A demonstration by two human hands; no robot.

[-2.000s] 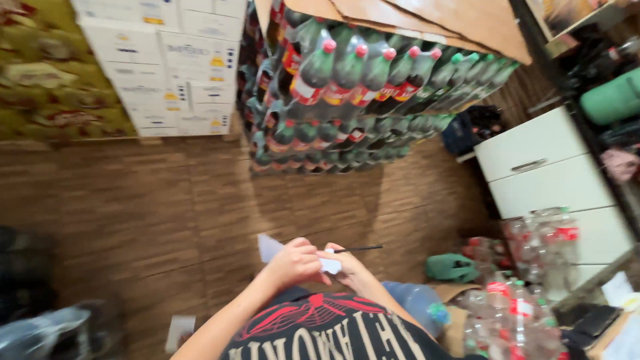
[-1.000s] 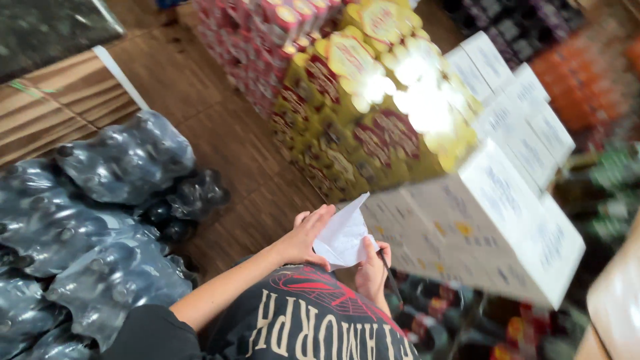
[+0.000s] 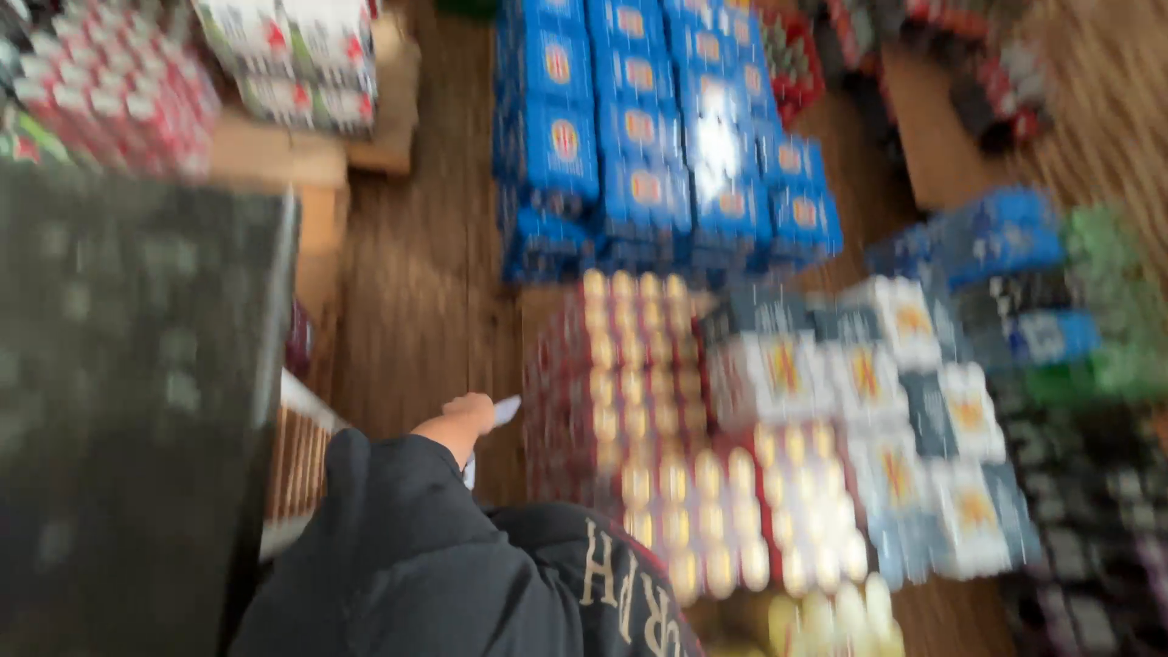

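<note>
My left hand [image 3: 469,413] is in front of my body at the lower middle of the head view, blurred, shut on a white paper [image 3: 506,411] that sticks out to its right. A second bit of white [image 3: 469,472] shows just below the wrist; whether it belongs to the same paper I cannot tell. My right hand is not visible. Right of the paper stands a stack of shrink-wrapped cans with pale tops and dark red sides [image 3: 643,365]. The black sleeve and the lettered shirt fill the lower middle.
A dark speckled counter [image 3: 137,383] runs along the left. Blue packs [image 3: 639,128] are stacked ahead, white and grey packs [image 3: 862,374] to the right. Cardboard [image 3: 379,100] and pink-red packs [image 3: 114,100] lie at the upper left. Wooden floor [image 3: 411,274] shows between counter and stacks.
The view has swung strongly to other stacks and a counter. Both hands were at the paper one second ago; now only my left hand shows, with paper, and my right hand is out of sight.
</note>
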